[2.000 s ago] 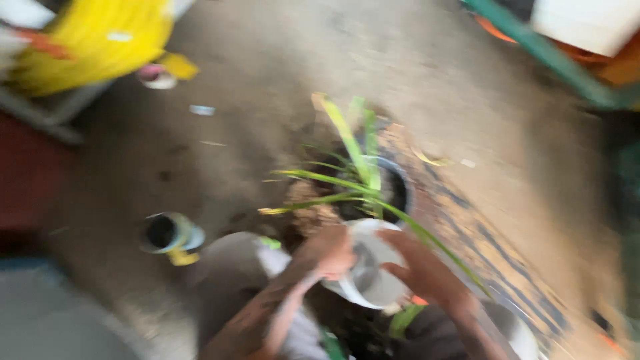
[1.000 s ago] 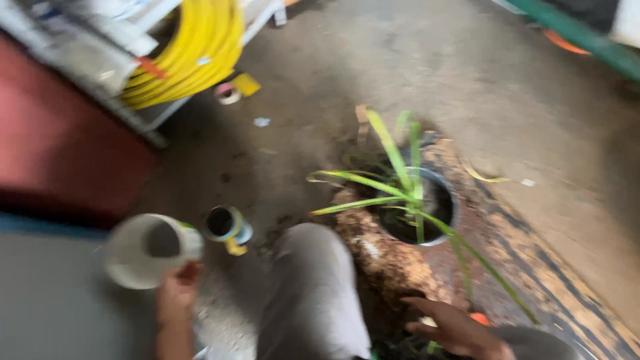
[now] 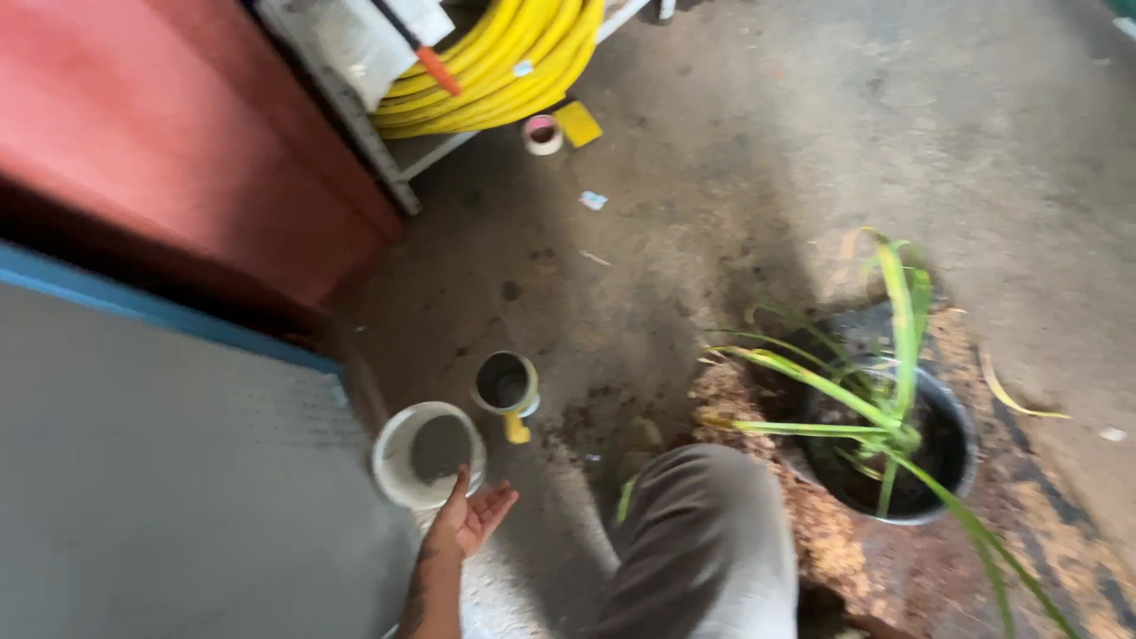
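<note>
A white plastic bucket (image 3: 388, 470) stands on the floor at the lower left, with grey material inside. My left hand (image 3: 475, 517) is at its near right rim, palm up and fingers spread, holding nothing. Just beyond is a small round container (image 3: 532, 386) with a yellow piece on its side. At the right, a long-leaved green plant (image 3: 901, 435) stands in a black pot (image 3: 954, 426), with brown loose material (image 3: 821, 524) beside it on a flat board. Of my right hand, only a dark sliver may show at the bottom edge; its state is hidden.
My knee (image 3: 710, 532) is between bucket and pot. A grey panel with a blue edge (image 3: 160, 306) and a red panel (image 3: 195, 124) bound the left. Coiled yellow hose (image 3: 532, 71) lies on a rack at the top, near a tape roll (image 3: 542, 135) and a yellow piece (image 3: 579, 123).
The white bucket has gone from between both hands over the pot to the floor at the left. My left hand has let go of it. The view has swung left.
</note>
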